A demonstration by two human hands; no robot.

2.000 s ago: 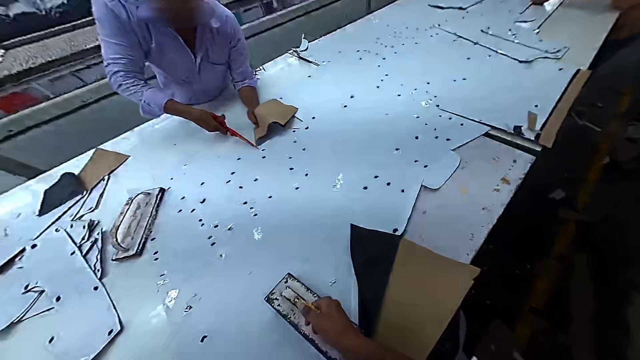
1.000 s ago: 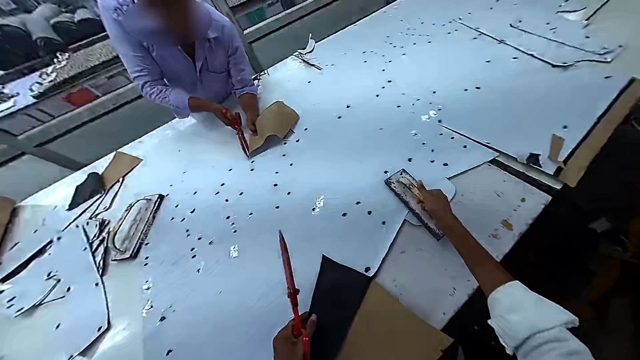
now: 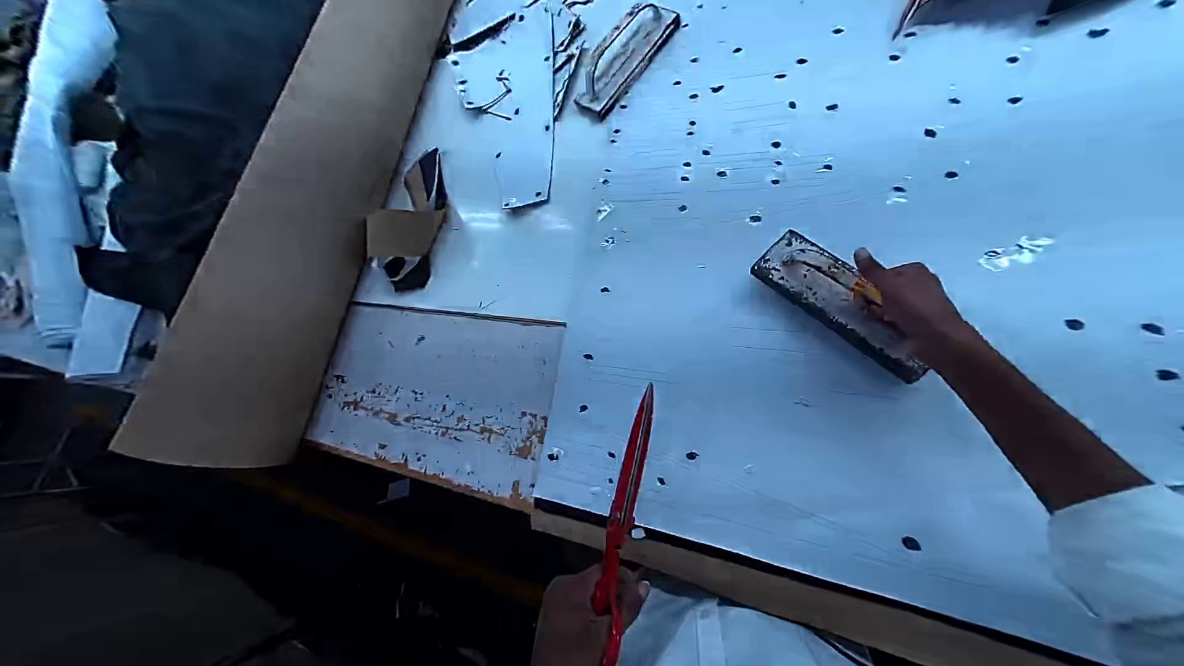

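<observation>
My left hand (image 3: 587, 615), at the bottom near the table's front edge, holds a pair of red scissors (image 3: 629, 481), blades closed and pointing away from me. On the right, my right hand (image 3: 911, 301) grips the yellowish handle of a worn rectangular metal block (image 3: 823, 301), which lies on the pale blue sheet (image 3: 740, 388). The sheet has many dark holes and spots. A second, similar block (image 3: 629, 57) with a handle lies at the top centre, away from both hands.
A long brown paper or card piece (image 3: 268, 240) runs along the left edge, with dark and white material (image 3: 203, 120) beyond it. Cut sheet pieces (image 3: 518, 139) and brown and black scraps (image 3: 407, 231) lie near it. A worn, chipped board (image 3: 444, 398) shows at the front left.
The view has swung strongly to the left. My right hand, still on the block, has moved it off the sheet's right edge area. The scissors came into view in my left hand after the earliest frame.
</observation>
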